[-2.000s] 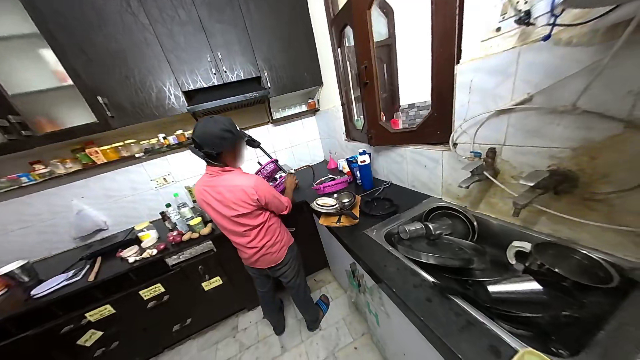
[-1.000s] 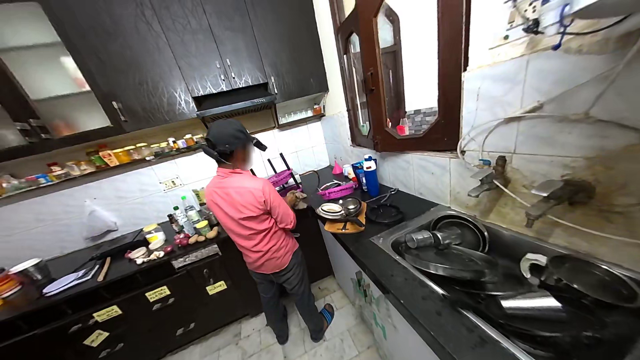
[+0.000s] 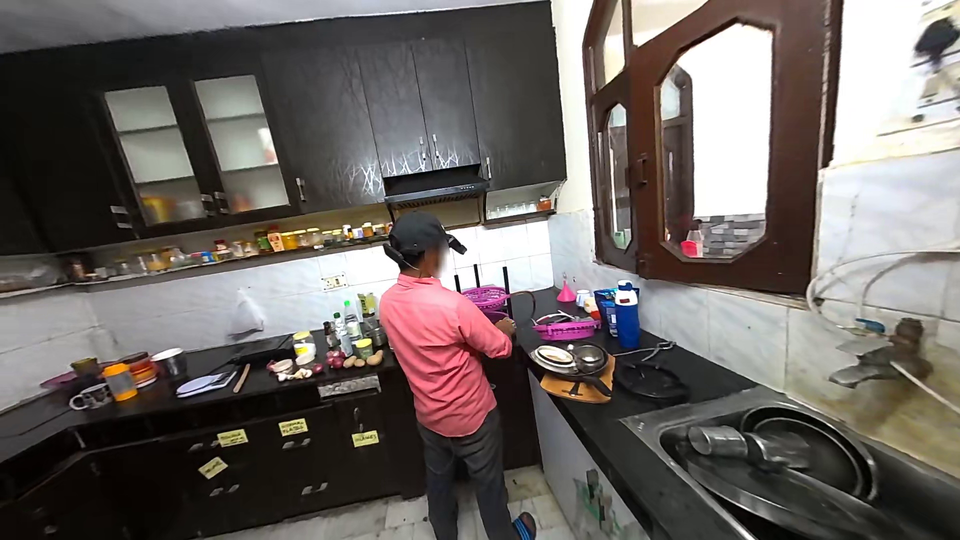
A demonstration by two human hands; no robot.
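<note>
Neither my left hand nor my right hand shows in the head view. A steel sink (image 3: 660,444) at the lower right holds a large metal pan (image 3: 795,499), a steel tumbler (image 3: 718,441) and other metal dishes. Left of the sink, a black frying pan (image 3: 598,385) with bowls and a plate in it rests on a wooden board (image 3: 559,388). A round black pan or lid (image 3: 652,381) lies beside it. Behind them are a purple plastic basket (image 3: 566,330) with utensils and a blue bottle (image 3: 627,319).
Another person (image 3: 446,352) in a cap stands at the corner counter, a hand near a purple rack (image 3: 487,298). Onions and potatoes (image 3: 349,361), bottles and a knife (image 3: 241,379) lie on the left counter (image 3: 262,405). A wooden window shutter (image 3: 720,277) stands above the right counter.
The view has swung left and up, so more of the left counter and cabinets shows and less of the sink. The other person remains at the corner counter.
</note>
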